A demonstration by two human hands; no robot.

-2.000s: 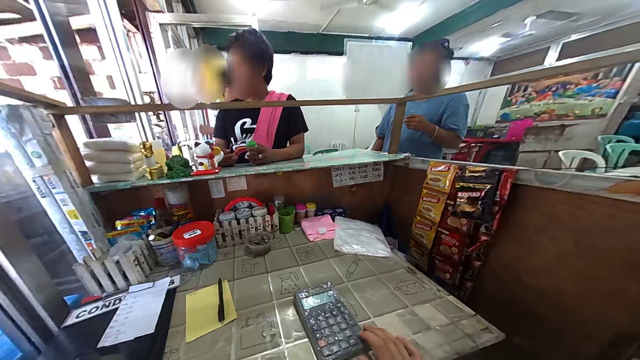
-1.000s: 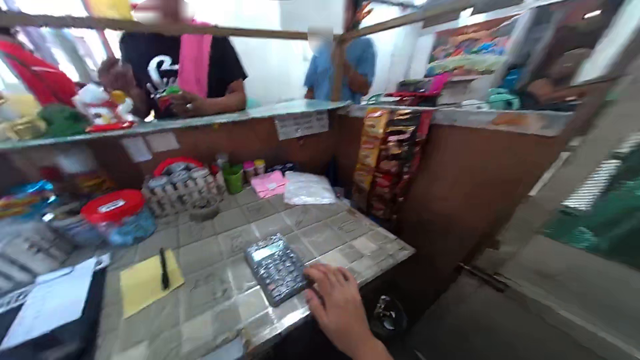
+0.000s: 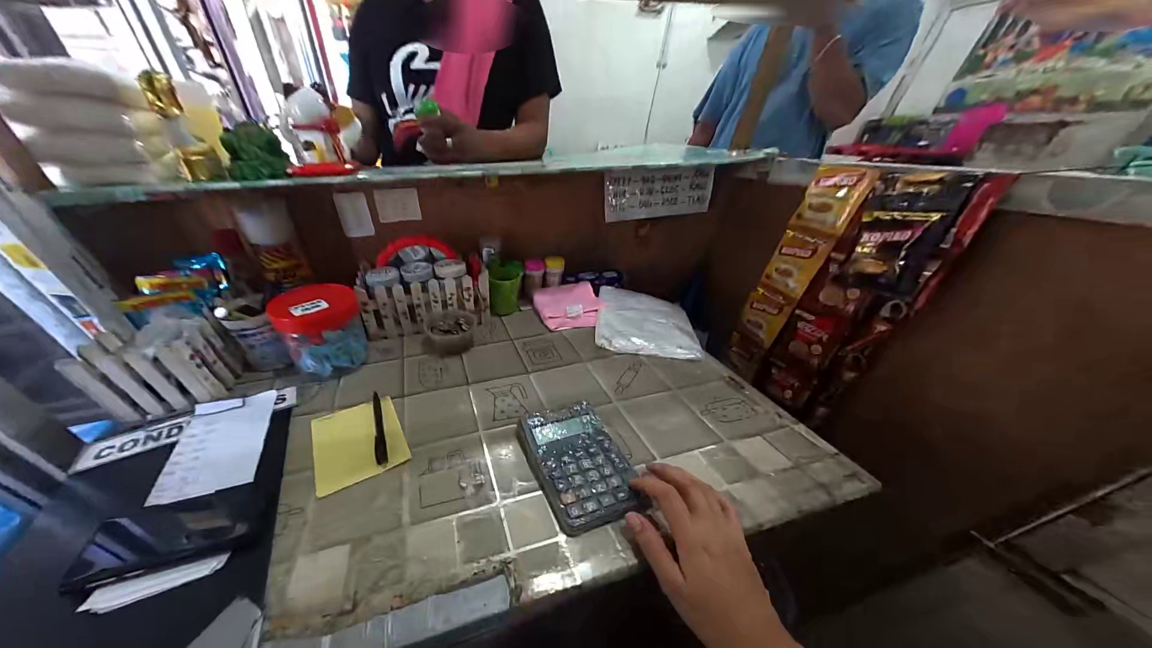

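My right hand (image 3: 697, 549) rests at the right edge of a dark desk calculator (image 3: 580, 468), fingertips at its lower right side and on the tiled tabletop (image 3: 450, 531). Its fingers are slightly spread and hold nothing. The calculator looks wrapped in clear plastic and lies tilted on the tiles. To its left a black pen (image 3: 380, 432) lies on a yellow paper pad (image 3: 346, 450). My left hand is out of view.
A red-lidded jar (image 3: 317, 328), a coin bowl (image 3: 449, 331), a green cup (image 3: 505, 288), a pink cloth (image 3: 567, 306) and a plastic bag (image 3: 648, 322) line the back. Coffee sachets (image 3: 810, 279) hang right. Two people stand beyond the glass ledge (image 3: 576, 162); one holds a green-topped object (image 3: 427, 110).
Two seconds ago only my right fingers showed by the calculator's lower right corner; now the whole hand is in view beside it. The view has swung right and partly back.
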